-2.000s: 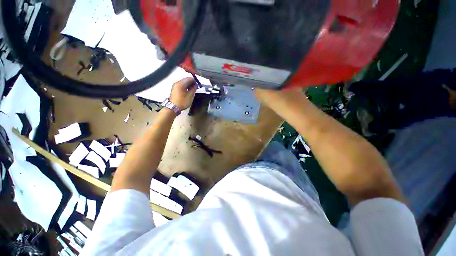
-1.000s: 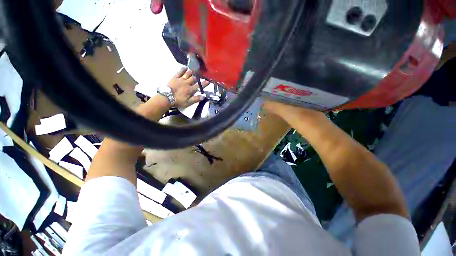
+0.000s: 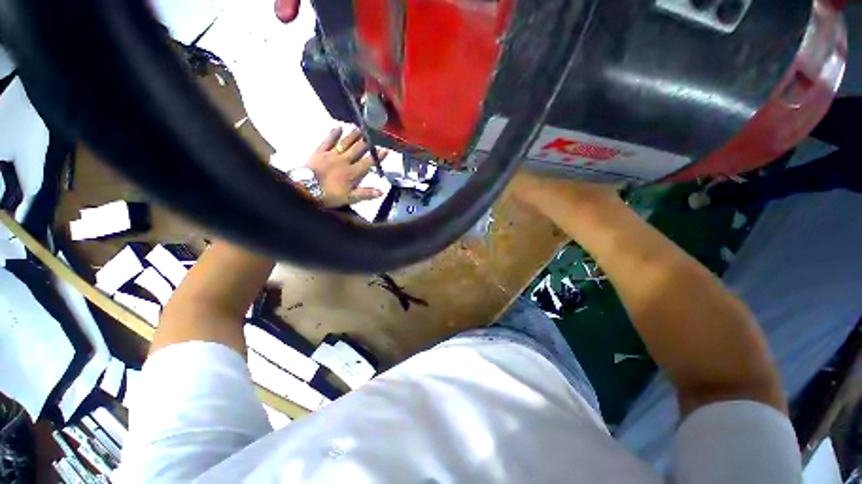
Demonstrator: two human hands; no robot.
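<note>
The red and black motor body of the cloth cutting machine fills the top right, its white label facing me. Its grey base plate shows partly below, behind the black power cable that loops across the view. My left hand lies flat with fingers spread on the white marker paper, just left of the knife stand, holding nothing. My right forearm reaches up under the motor; my right hand is hidden behind the machine, so its grip does not show.
Small white-topped cut pieces and a long yellow-tan strip lie at the left, beside large curved panels. Dark scraps lie on the brown table. Offcuts litter the green floor at right.
The motor has shifted and turned, and the cable loop now hangs across the middle. My left hand, earlier closed by the knife, has opened flat on the paper.
</note>
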